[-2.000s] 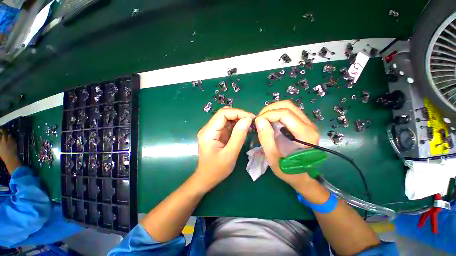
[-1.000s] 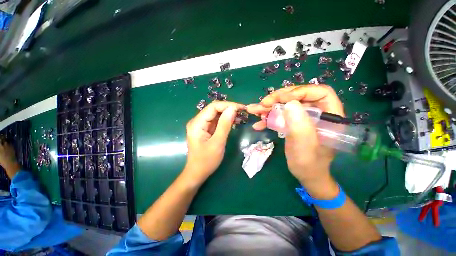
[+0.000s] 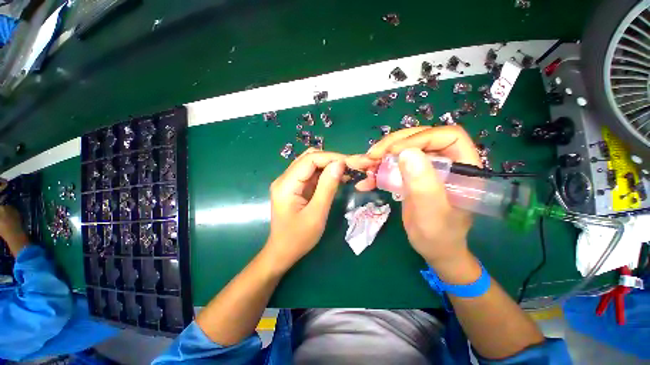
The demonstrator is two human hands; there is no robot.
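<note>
My left hand pinches a small dark component between thumb and fingertips. My right hand is closed around a clear dispensing syringe with pink contents. The syringe lies nearly level, its front end pointing left at the component; the tip is too small to tell whether it touches. A green air adapter sits on its rear with a clear hose. A black cable lies along the syringe. A crumpled tissue with pink stains lies on the bench below the hands.
A black compartment tray stands at left, upper cells holding parts. Loose components and a paper label lie beyond my hands. At right are a grey controller box, fan, white cloth and red-handled tool. Another person's sleeve is far left.
Two seconds ago both hands met at their fingertips with the green adapter towards me. The syringe has since swung level, uncovering the tissue. Since one second ago, the component shows more clearly at the syringe's front.
</note>
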